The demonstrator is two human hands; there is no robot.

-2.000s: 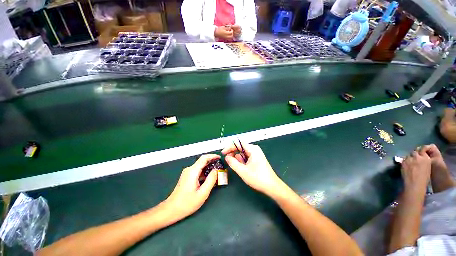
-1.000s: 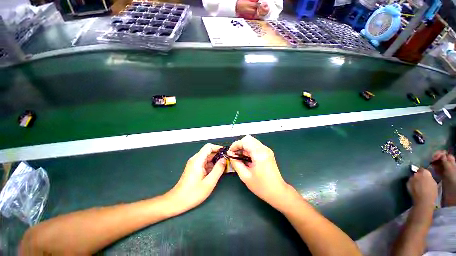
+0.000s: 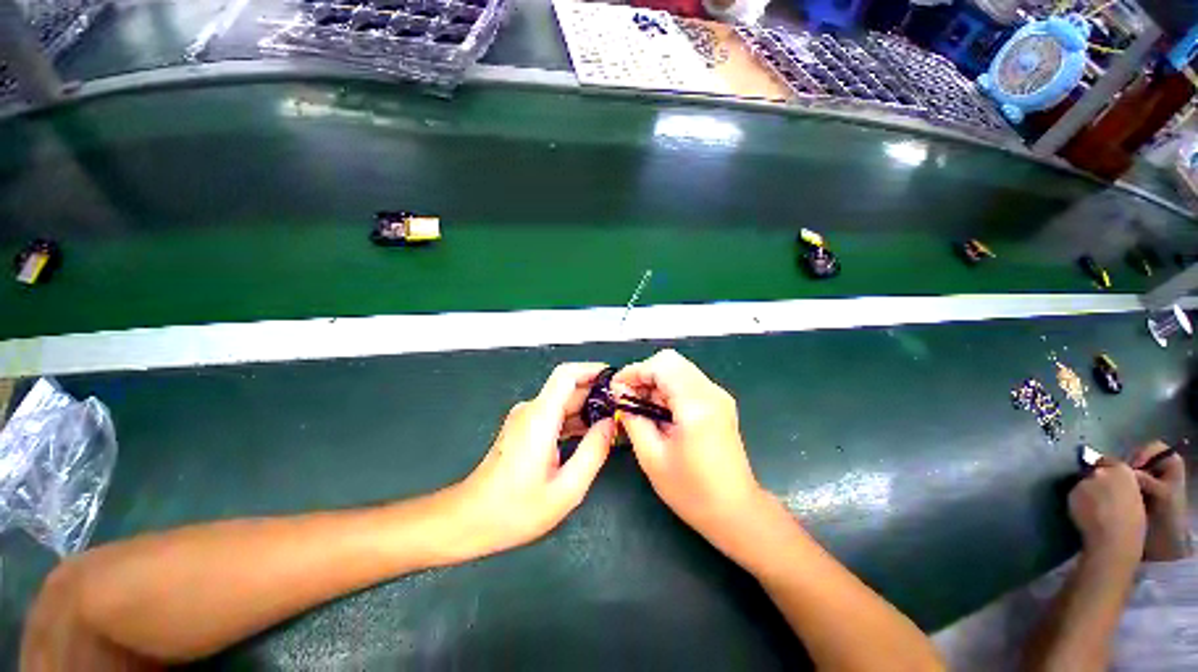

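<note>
A small black device unit (image 3: pixel 599 400) is held at the middle of the view, just in front of the white strip. My left hand (image 3: pixel 532 453) grips it from the left between thumb and fingers. My right hand (image 3: pixel 683 427) holds dark tweezers (image 3: pixel 648 410), which point left at the unit. The right fingertips touch or nearly touch the unit. Its battery is mostly hidden by the fingers; only a little yellow shows below.
The green conveyor (image 3: pixel 526 282) beyond the white strip (image 3: pixel 447 328) carries several spaced units. A crumpled plastic bag (image 3: pixel 53 460) lies at left. Small dark parts (image 3: pixel 1038 404) and tan parts (image 3: pixel 1071 383) lie at right, near another worker's hands (image 3: pixel 1110 505). Blister trays (image 3: pixel 394 33) stand across.
The view has tilted down. My hands have closed in around the unit, and the tweezers have swung from upright to pointing left at it. The battery is now mostly covered.
</note>
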